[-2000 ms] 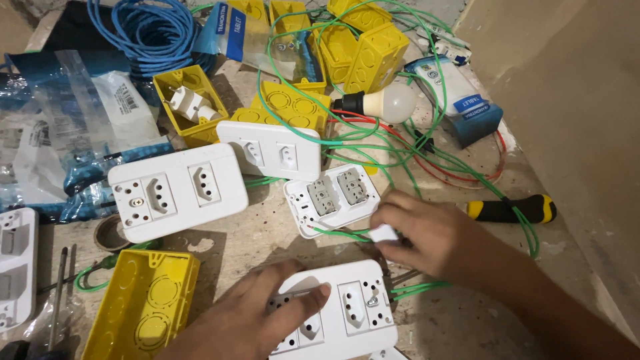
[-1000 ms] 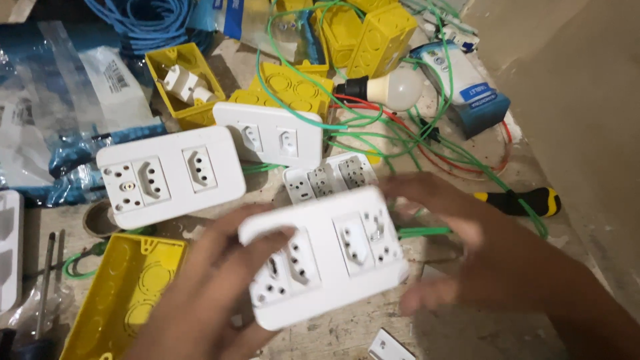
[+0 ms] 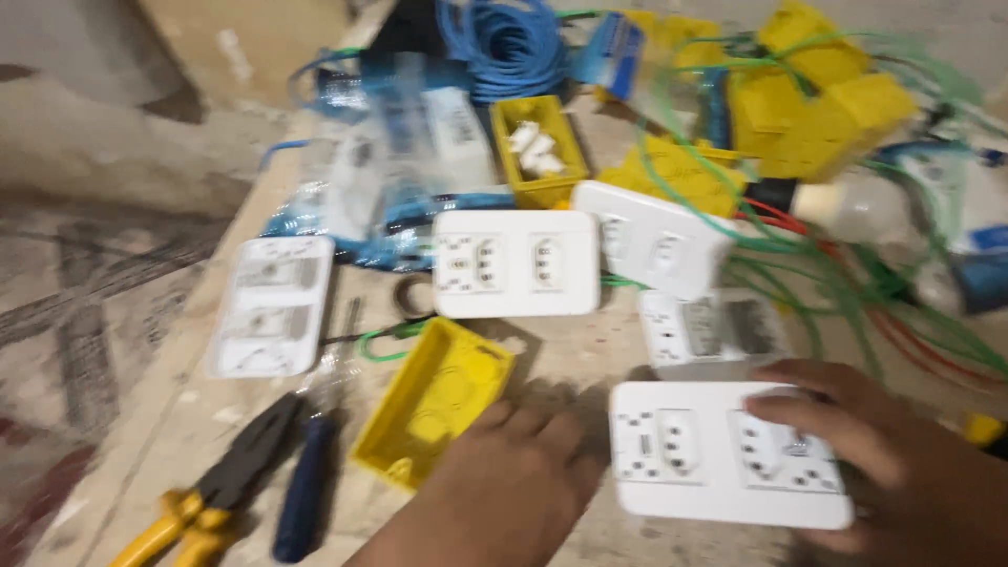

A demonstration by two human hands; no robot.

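Note:
My right hand (image 3: 874,449) grips the right end of a white double socket plate (image 3: 724,453), its face turned up. My left hand (image 3: 524,465) rests low beside a yellow plastic wall box (image 3: 437,402); its fingertips are blurred, and whether they hold anything cannot be made out. Behind the held plate lies a white mounting frame with grey modules (image 3: 709,327). A second socket plate (image 3: 516,264) lies behind the yellow box, with a third one (image 3: 654,236) tilted at its right. Another white frame (image 3: 276,307) lies at the left.
Yellow-handled pliers (image 3: 228,480) and a blue-handled screwdriver (image 3: 303,492) lie front left. Behind are plastic packets (image 3: 394,157), a blue cable coil (image 3: 512,47), a yellow box with white parts (image 3: 539,150) and more yellow boxes (image 3: 811,102). Green wires (image 3: 803,276) and a light bulb (image 3: 854,205) are at right.
My left hand has let go of the socket plate and moved left to the yellow box. The right hand now holds the plate. The view has swung left.

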